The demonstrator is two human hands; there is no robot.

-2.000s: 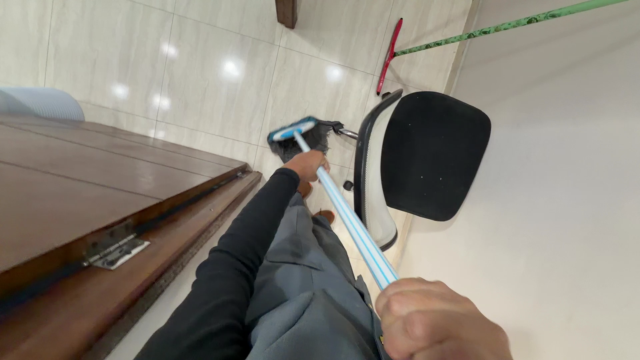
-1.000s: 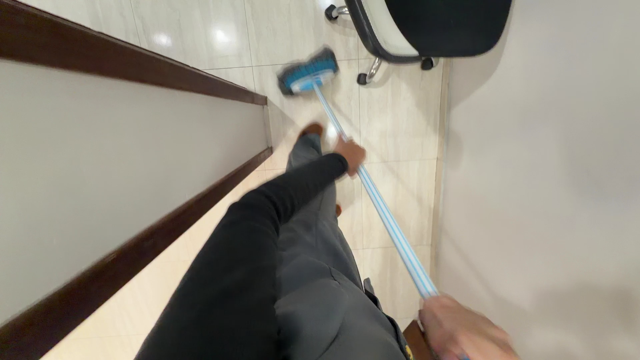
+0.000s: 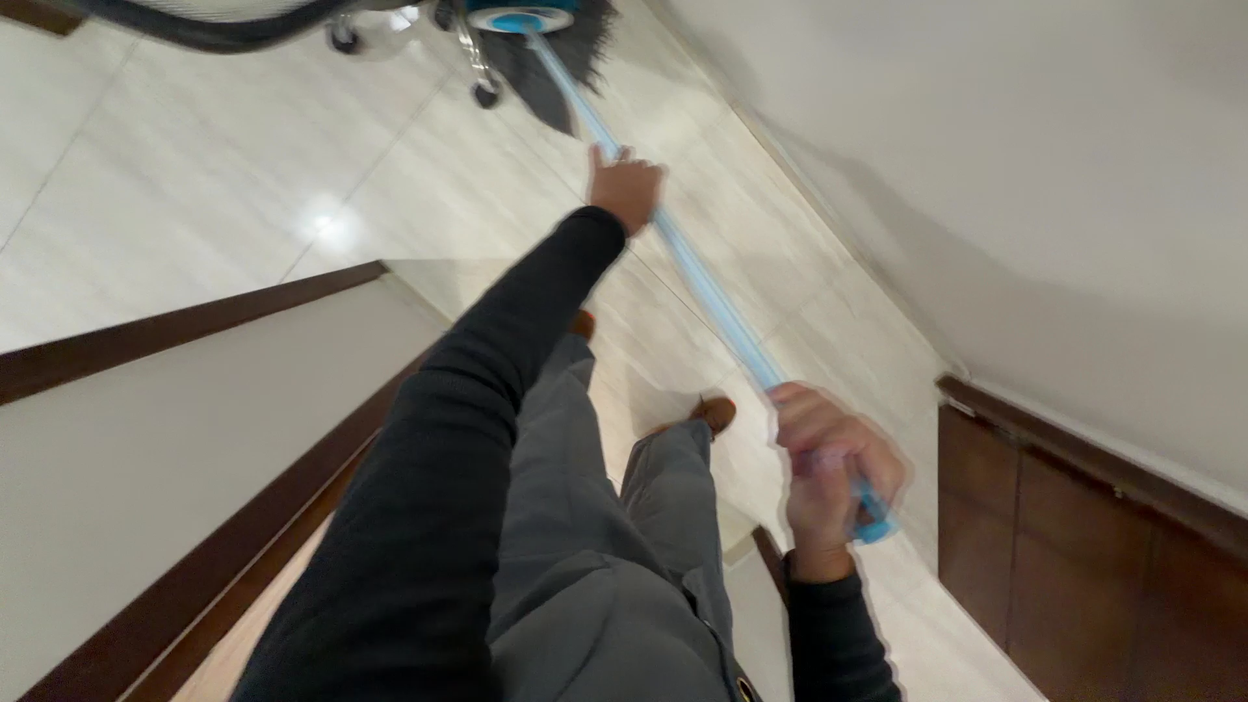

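My left hand (image 3: 627, 190) is closed round the light-blue pole of a mop (image 3: 717, 297), partway down it. Nearer the pole's top end, my right hand (image 3: 834, 458) grips it, with the blue end cap sticking out below the fist. The pole slants up and left to the blue and white mop head with its dark grey fringe (image 3: 546, 78) at the top edge, which lies on the pale tiled floor beside the chair's wheeled base. Part of the head is cut off by the frame, and the pole and right hand are slightly blurred.
A swivel chair's castors (image 3: 486, 94) stand left of the mop head, with its dark curved rim (image 3: 224, 29) at the top left. A white wall (image 3: 1024, 175) runs along the right, above a brown wooden door or panel (image 3: 1072, 546). A dark-framed partition (image 3: 195, 439) stands left.
The mop head was away from the chair's wheels a second ago and is now beside them. Both hands have stayed on the pole. The view has swung considerably.
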